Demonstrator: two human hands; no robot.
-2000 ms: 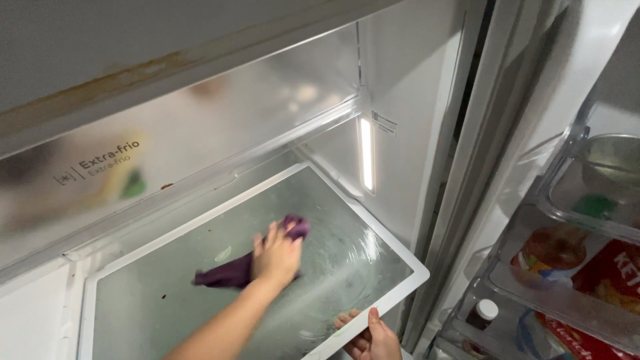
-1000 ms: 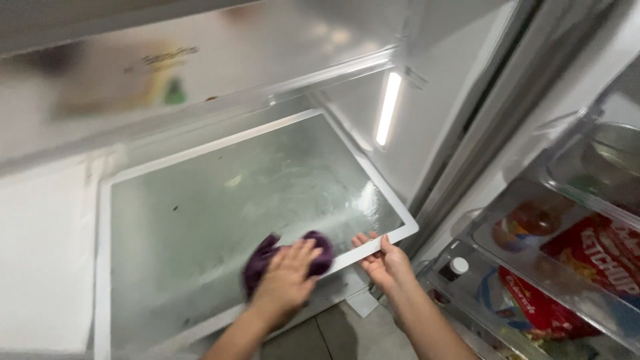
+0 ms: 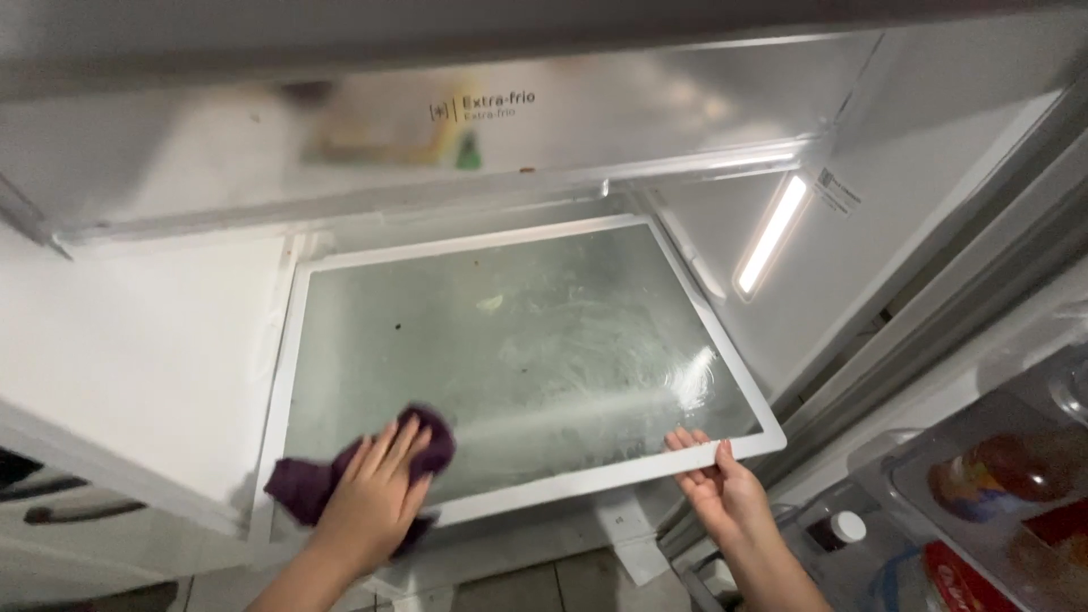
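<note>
A glass refrigerator shelf with a white frame lies across the fridge interior, its front edge toward me. My left hand presses a crumpled dark purple cloth on the shelf's front left corner. With the thumb above and the fingers beneath the glass, my right hand grips the front rim near the right corner. Wet, swirled streaks show on the right half of the glass. A small dark speck and a pale spot lie on it.
Above hangs a translucent drawer front bearing print. A lit lamp strip is on the right wall. On the right, the open door's bins hold a white-capped bottle, a jar and a red package. Floor tiles show below.
My left hand has moved the purple cloth from the middle of the glass to the front edge, then left to the front left corner. My right hand stays at the front rim.
</note>
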